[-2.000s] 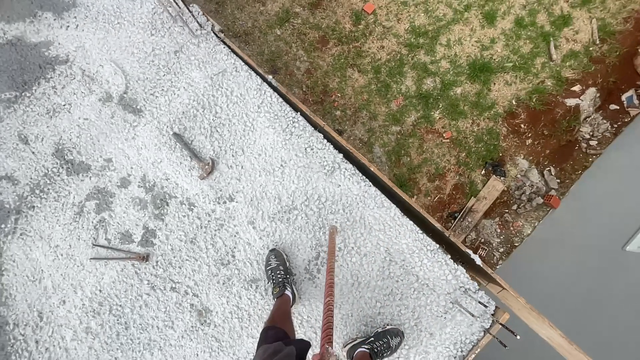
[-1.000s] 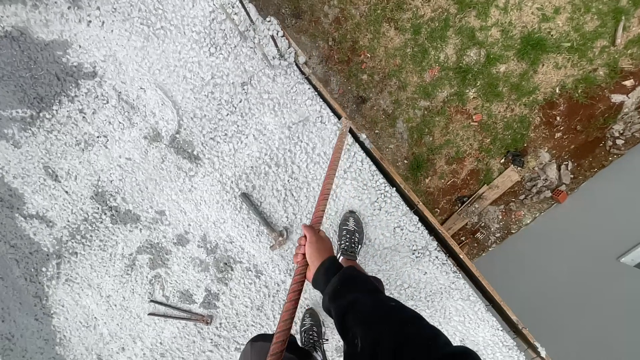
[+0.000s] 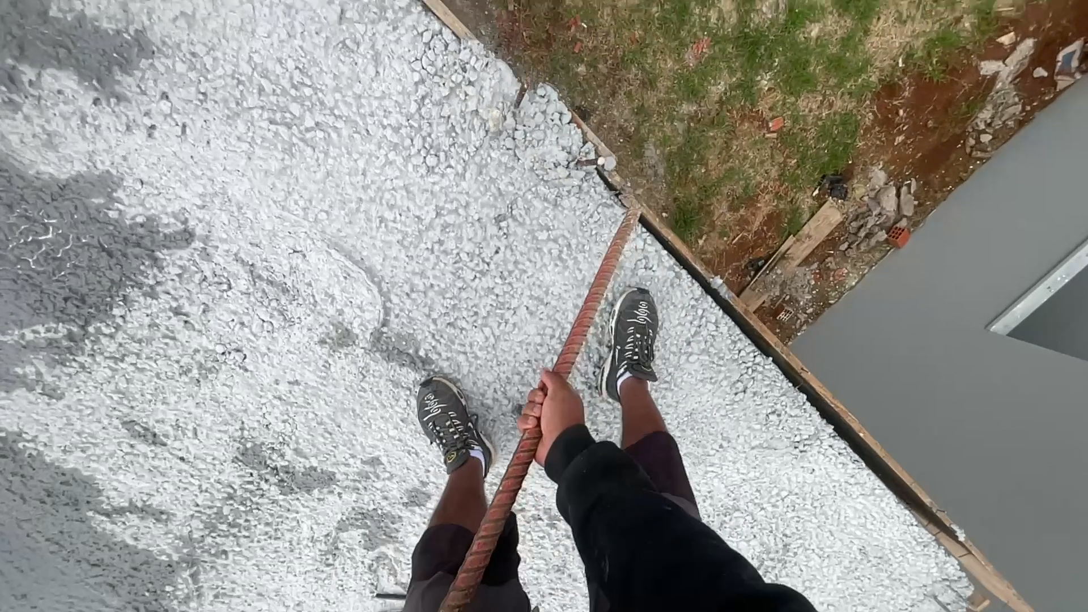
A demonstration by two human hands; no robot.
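Observation:
My right hand [image 3: 552, 412], in a black sleeve, is closed around a long, rusty, ribbed steel bar [image 3: 586, 314]. The bar slants from the bottom of the view up to the right, and its far tip appears against the wooden edge board [image 3: 756, 327]. Whether the tip touches the board I cannot tell. My left hand is out of view. Both my feet, in dark grey sneakers with light laces, stand on wet-looking pale gravel concrete [image 3: 297, 255], one on each side of the bar.
The slab edge runs diagonally beside my right foot, with a drop to grass [image 3: 765, 102] below. Down there lie a plank [image 3: 807, 242], rubble [image 3: 880, 208] and a brick piece [image 3: 898, 236]. A grey surface [image 3: 960, 399] fills the right. A short bar stub [image 3: 591, 161] sticks out near the edge.
The view has shifted along the slab edge. My feet have moved, and the short metal pieces standing in the slab earlier have mostly left the view. My right hand still grips the bar, as one second ago.

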